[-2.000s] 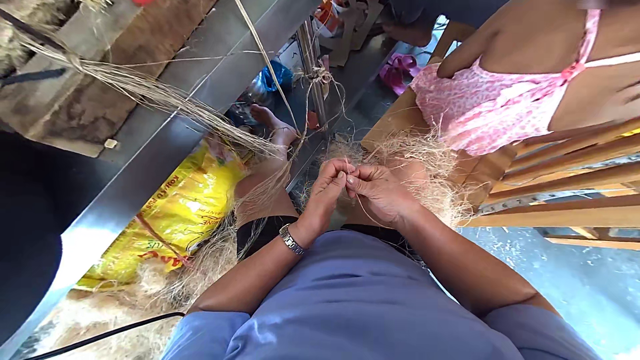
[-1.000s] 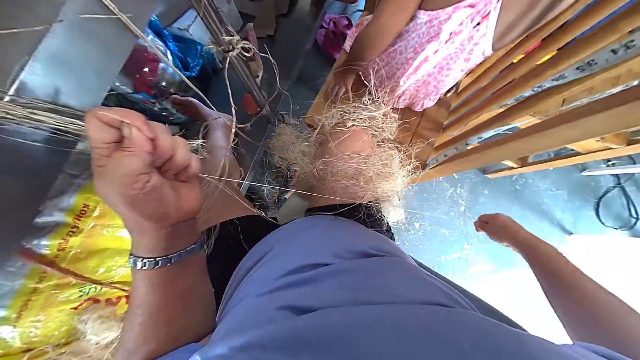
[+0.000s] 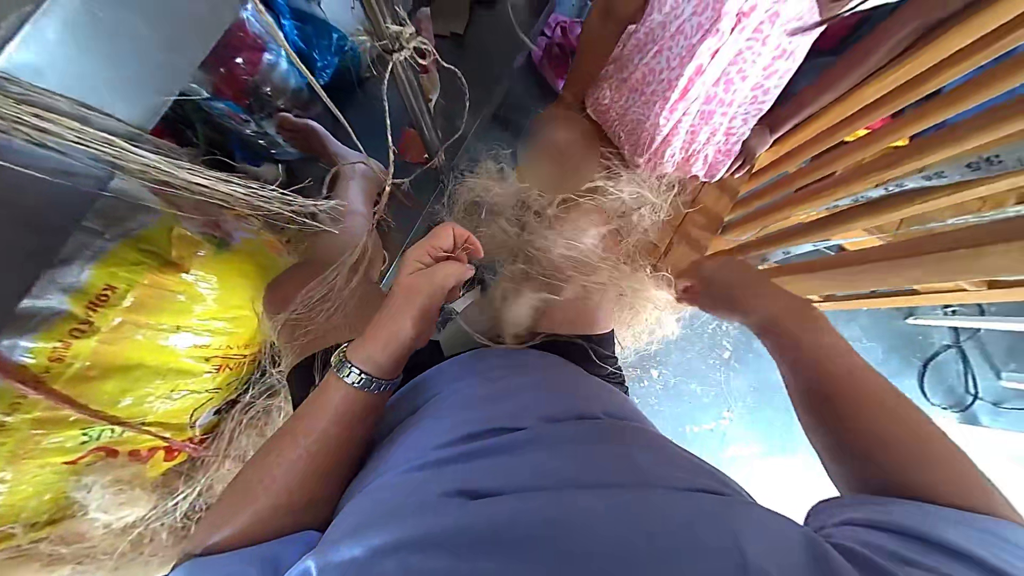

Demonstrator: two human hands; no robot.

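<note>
My left hand (image 3: 438,276), with a metal-band watch (image 3: 364,372) on the wrist, pinches a thin plant fiber between thumb and fingers above my lap. My right hand (image 3: 720,290) is at the right edge of a tangle of loose pale fibers (image 3: 544,248) over my thigh; its fingers are curled, and whether they hold a strand cannot be told. A bundle of long straight fibers (image 3: 160,164) reaches in from the left and ends short of my left hand. More loose strands (image 3: 344,288) hang over my other leg.
Another person in a pink patterned garment (image 3: 696,80) is close at the top, one arm by the tangle. Wooden slats (image 3: 904,168) stand at the right. A metal post (image 3: 412,88) with knotted twine rises ahead. A yellow printed sack (image 3: 152,336) and more fibers (image 3: 224,464) lie left.
My left hand has moved from the fiber bundle at the left to over my lap. My right hand has come in from the far right to beside the tangle. The view has shifted.
</note>
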